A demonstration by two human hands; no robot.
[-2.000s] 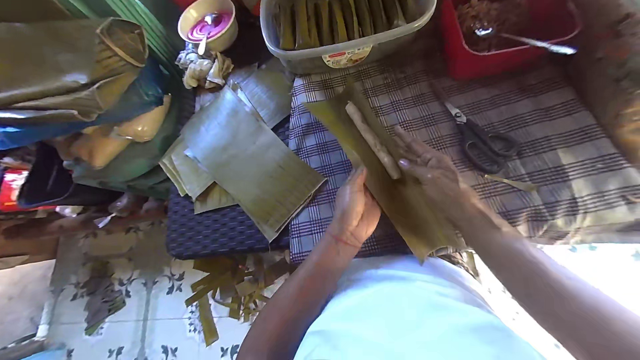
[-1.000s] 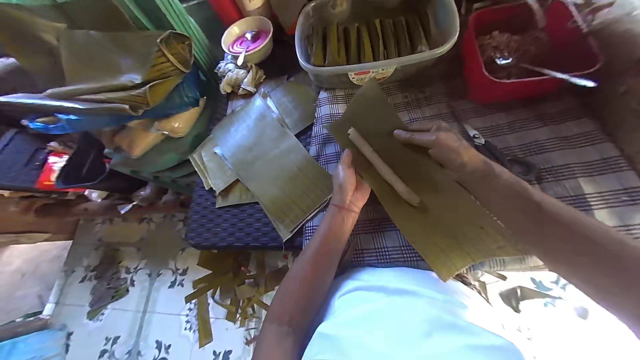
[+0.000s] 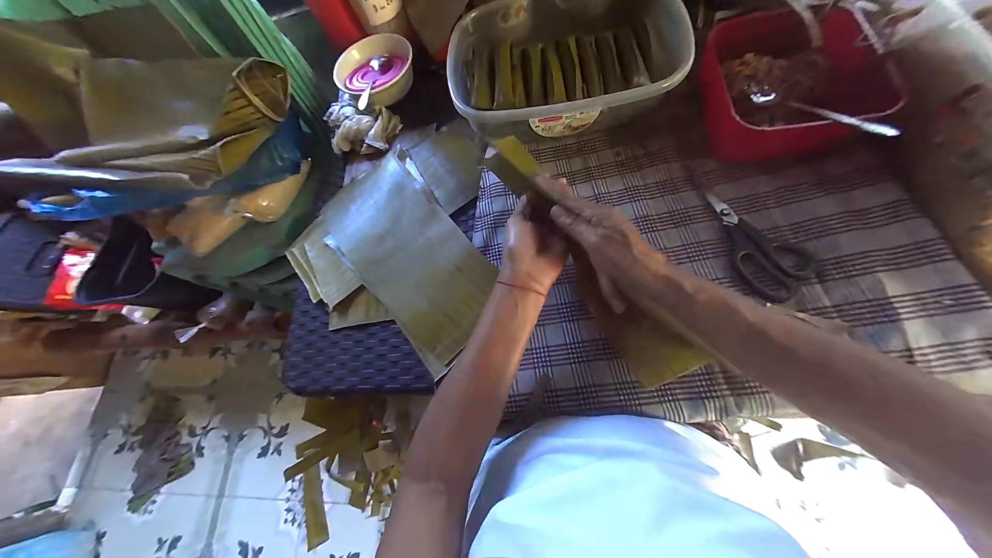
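Observation:
A piece of banana leaf (image 3: 659, 349), folded over lengthwise, lies slantwise between my hands above the plaid cloth (image 3: 868, 232). My left hand (image 3: 533, 244) grips its upper part from the left. On its right side my right hand (image 3: 608, 240) presses the fold with fingers close together. The pale roll of filling seen earlier is hidden now. Left of my hands, cut leaf sheets (image 3: 411, 248) lie stacked on a dark woven surface (image 3: 349, 356). Black-handled scissors (image 3: 763, 248) rest on the cloth to the right.
A clear plastic container (image 3: 573, 112) holds a row of leaf-wrapped rolls. Beside it stands a red container (image 3: 806, 143) with shredded filling and a spoon. A bowl (image 3: 374, 70) of purple paste stands at the upper left, near larger leaves (image 3: 155, 101). Leaf scraps (image 3: 349, 449) lie on the tiled floor.
The leaf lay spread open with the pale roll on it; now it is folded over and the roll is covered. Both hands have come together on the leaf.

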